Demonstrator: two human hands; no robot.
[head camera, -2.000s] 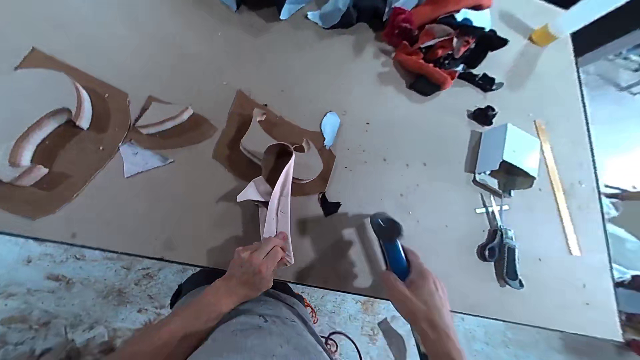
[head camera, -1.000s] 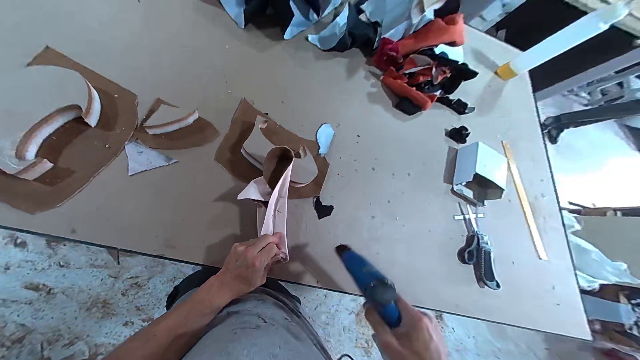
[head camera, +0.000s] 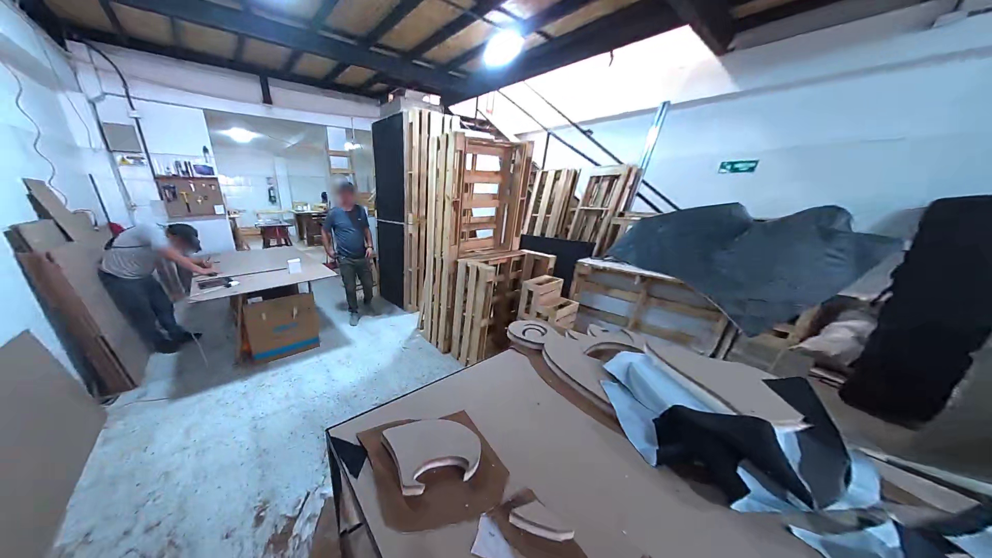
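Neither of my hands shows in the head view now, so what they hold is hidden. On the near tabletop, a curved, foam-edged piece lies on a brown board. A smaller foam-edged piece rests on brown board beside it, with a pale scrap at its left. Larger curved cut-outs lie along the table's far edge. Black and pale blue fabric scraps are heaped at the right.
Two people are across the room: one leans over another worktable, one stands near tall wooden pallet frames. A cardboard box is under that worktable. Dark sheet material drapes over crates at the right.
The view has swung up and away across the room. Both hands, the blue tool in my right hand and the pale strip in my left have gone out of view.
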